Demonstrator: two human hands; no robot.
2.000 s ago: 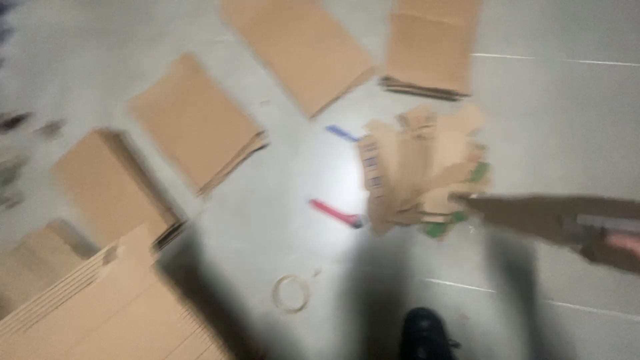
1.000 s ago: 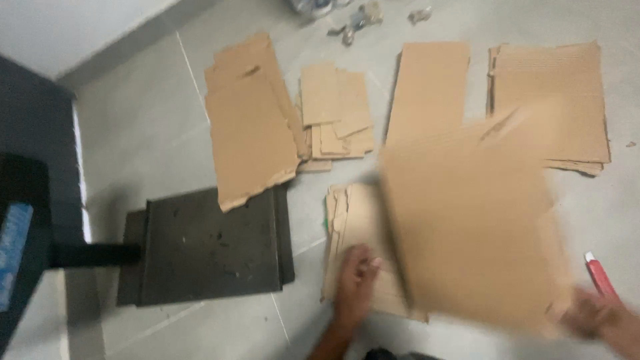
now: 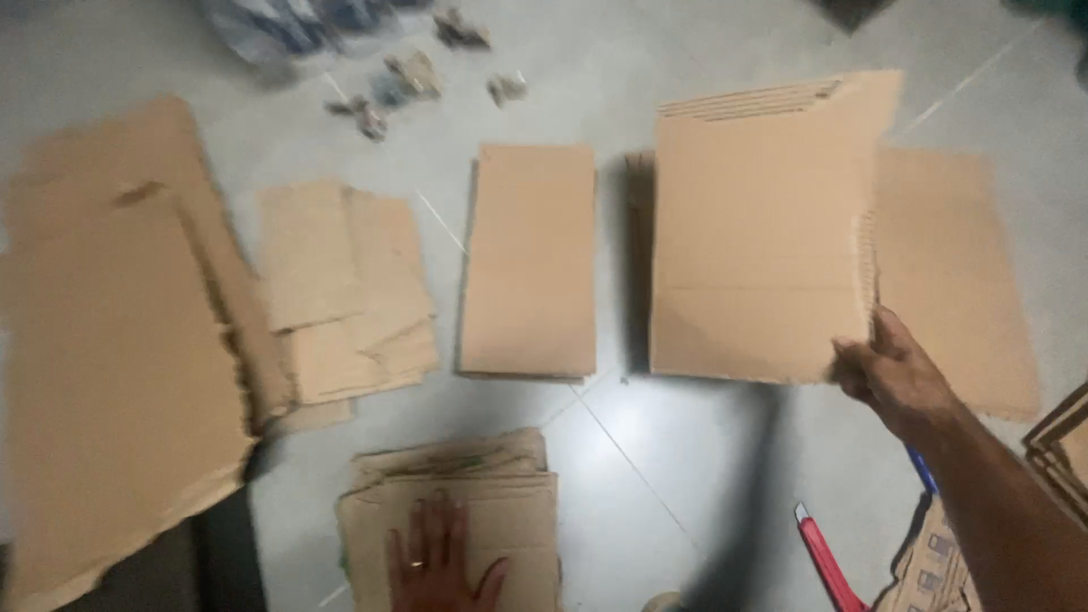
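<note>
My right hand point(image 3: 901, 374) grips the lower right corner of a rectangular cardboard sheet point(image 3: 765, 246), raised over other cardboard at the right. A row of flutes shows near the sheet's top edge. My left hand point(image 3: 446, 552), a ring on one finger, lies flat with fingers spread on a stack of cardboard pieces point(image 3: 518, 510) at the bottom. A narrow cardboard stack point(image 3: 531, 263) lies between the raised sheet and a pile of smaller pieces point(image 3: 382, 255). Large torn-edged sheets point(image 3: 110, 357) are at the left. A red utility knife point(image 3: 823, 557) rests on the floor, its blade showing.
A flat cardboard piece point(image 3: 952, 280) lies behind my right hand. Crumpled scraps point(image 3: 412, 76) and a plastic bag point(image 3: 297, 25) are at the top. A dark object point(image 3: 225, 544) sits under the left sheets. Printed cardboard point(image 3: 931, 569) and more cardboard edges point(image 3: 1062, 442) are at the lower right.
The view has shifted considerably. One second ago the raised sheet was above the near stack and the narrow pile; now it is over the cardboard at the right. My left hand is now spread flat on the near stack.
</note>
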